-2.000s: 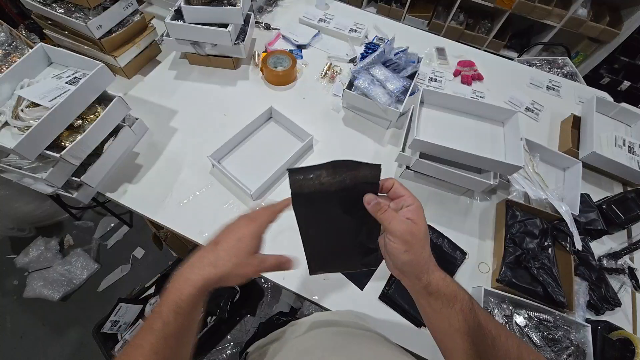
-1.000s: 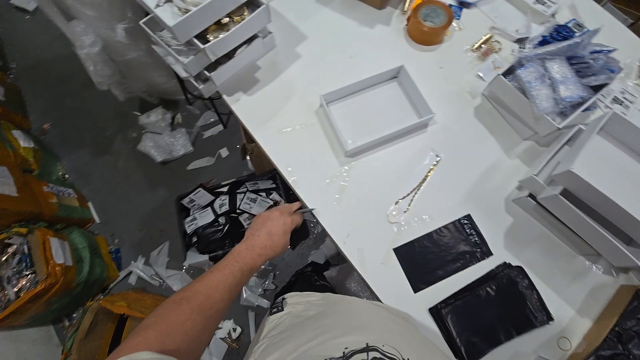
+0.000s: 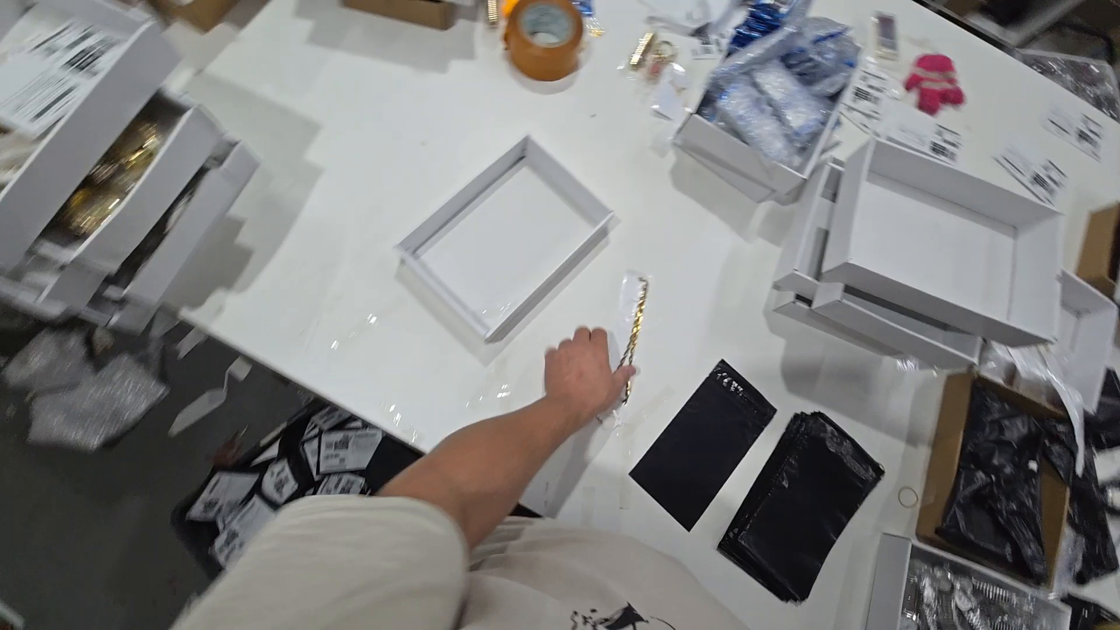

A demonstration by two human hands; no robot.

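My left hand (image 3: pixel 584 374) is over the white table, its fingers curled and its thumb at the edge of a gold-coloured chain (image 3: pixel 638 325) in a clear sleeve. Whether it grips the sleeve is hidden. My right hand is out of view. To the right of the chain lie a single black plastic mailing bag (image 3: pixel 703 444) and a stack of similar bags (image 3: pixel 801 507). Up and left of the hand stands a shallow, empty white box (image 3: pixel 549 282).
Boxes of goods are stacked at left (image 3: pixel 197 236) and right (image 3: pixel 949 328). A tape roll (image 3: pixel 544 52) and a box of wrapped items (image 3: pixel 744 171) stand farther back. Below the table's near edge is a dark bin of labelled packets (image 3: pixel 350 451).
My left hand has moved from over the bin of packets to the chain on the table. The black bag my right hand held up two seconds ago is no longer held in view.
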